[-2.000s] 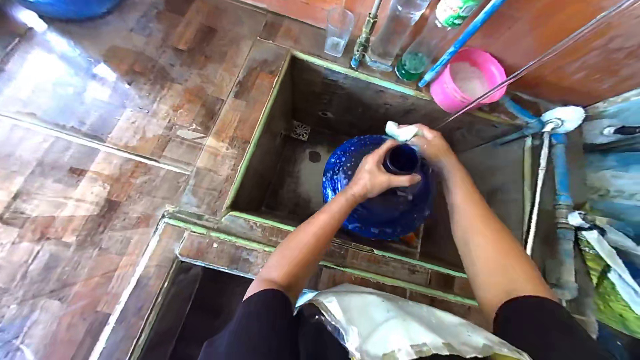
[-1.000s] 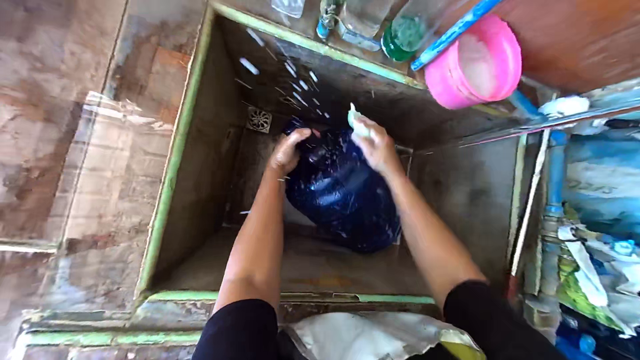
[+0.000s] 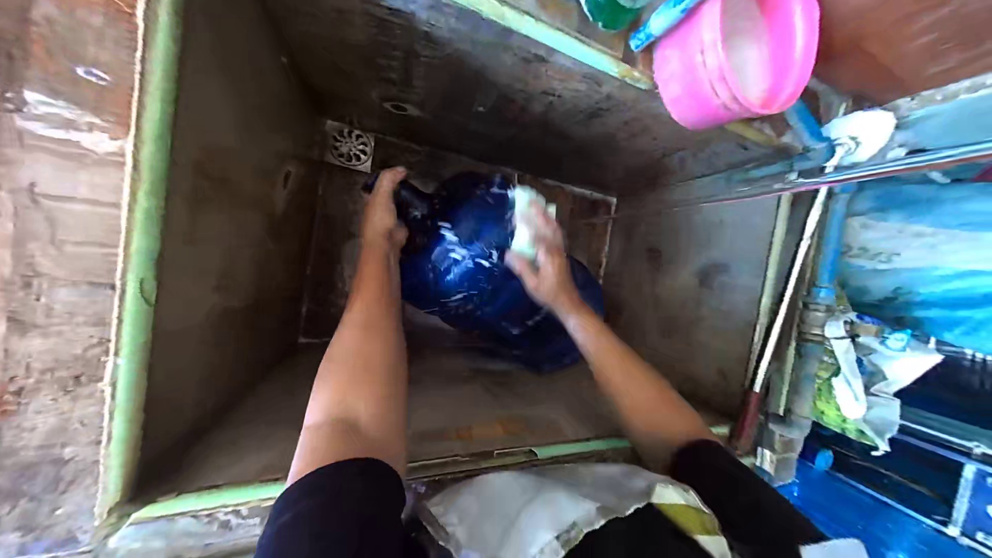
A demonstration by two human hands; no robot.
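A large translucent blue water jug [image 3: 457,267] lies on its side on the floor of a deep basin, its neck toward the upper left. My left hand [image 3: 385,209] grips the jug's neck. My right hand [image 3: 546,260] holds a pale, whitish-green cloth or sponge [image 3: 527,221] against the upper side of the jug's body; motion blur hides which it is. The jug's far end lies partly behind my right forearm.
Green-edged walls [image 3: 147,294] enclose the basin, with a metal drain grate [image 3: 350,147] at its far left. A pink bucket [image 3: 732,66] stands at the upper right rim. Blue pipes [image 3: 833,240] and a white-and-red pole [image 3: 790,302] run along the right.
The jug has gone from upright, mouth up, to lying on its side. My right hand has moved with the pale thing from near the neck onto the body. The view has come closer.
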